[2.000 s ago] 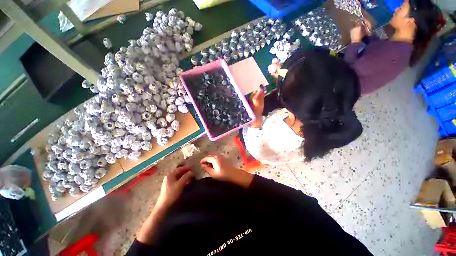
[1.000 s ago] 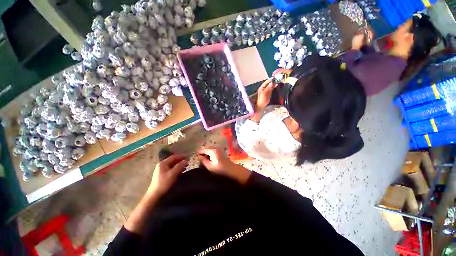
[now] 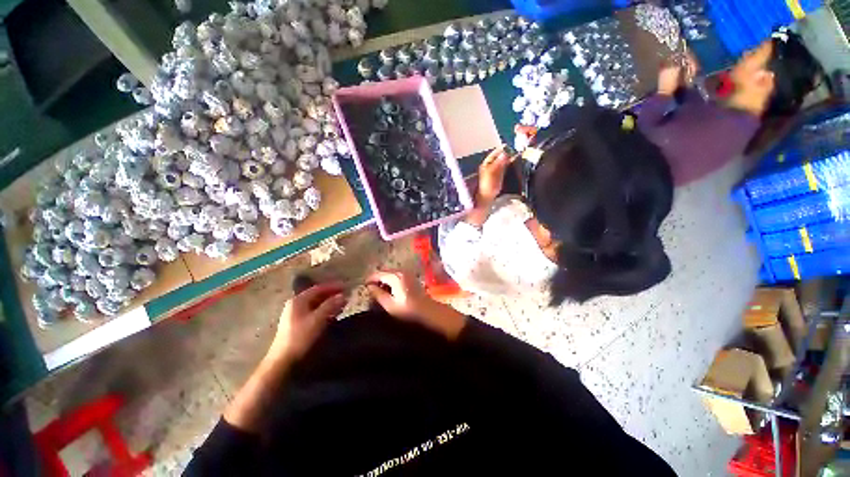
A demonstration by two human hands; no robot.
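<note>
My left hand [image 3: 310,315] and my right hand [image 3: 396,296] are in front of my dark top, below the bench edge. The fingers of both are bent, with the fingertips facing each other a short gap apart. Whether anything small is between the fingers cannot be told. A large heap of grey-white moulded parts [image 3: 200,158] with dark marks lies on brown cardboard [image 3: 326,207] ahead and to the left. A pink tray [image 3: 421,226] of small dark parts [image 3: 396,158] sits at the bench edge, to the right of the heap.
A seated person [image 3: 596,205] in white works at the right with a thin stick. Another person [image 3: 699,130] in purple sits beyond. Rows of pale parts [image 3: 457,51] lie behind the tray. Blue crates [image 3: 802,219], cartons [image 3: 736,373] and a red stool [image 3: 93,433] are on the floor.
The view has shifted, so the heap shows larger and further left. My hands stay close together. The person in white has moved a hand to near the face.
</note>
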